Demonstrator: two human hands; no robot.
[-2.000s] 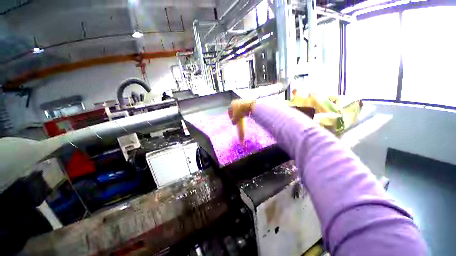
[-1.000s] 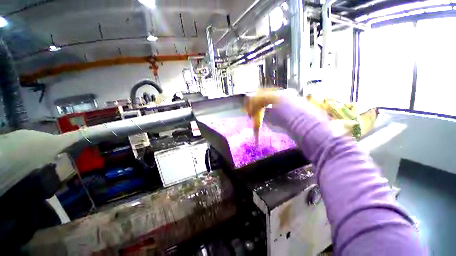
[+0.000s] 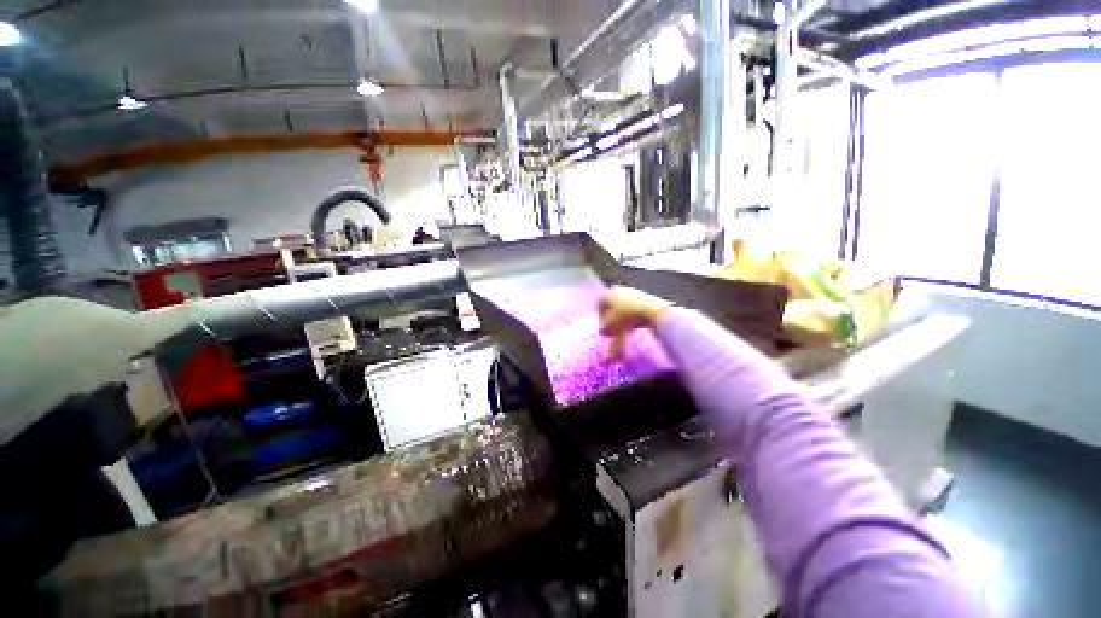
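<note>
My right hand [image 3: 628, 318], in a light purple sleeve, reaches over the open dark metal hopper [image 3: 522, 342] from the right. Its fingers point down at the loose pink-purple material [image 3: 586, 362] inside. The hand is small and blurred, so I cannot tell whether its fingertips hold any material. The material is paler at the back and deeper purple at the near end. My left hand is not in view.
A worn barrel-shaped cover [image 3: 350, 507] and a stained white machine housing [image 3: 700, 543] lie below the hopper. A silver duct [image 3: 326, 302] runs to the left. A yellowish bag [image 3: 833, 302] lies right of the hopper. Windows and grey floor are at the right.
The view has shifted a little. My right hand has dropped lower and nearer the material, and the long downward shape under it now looks shorter. More of the hopper's back right wall shows.
</note>
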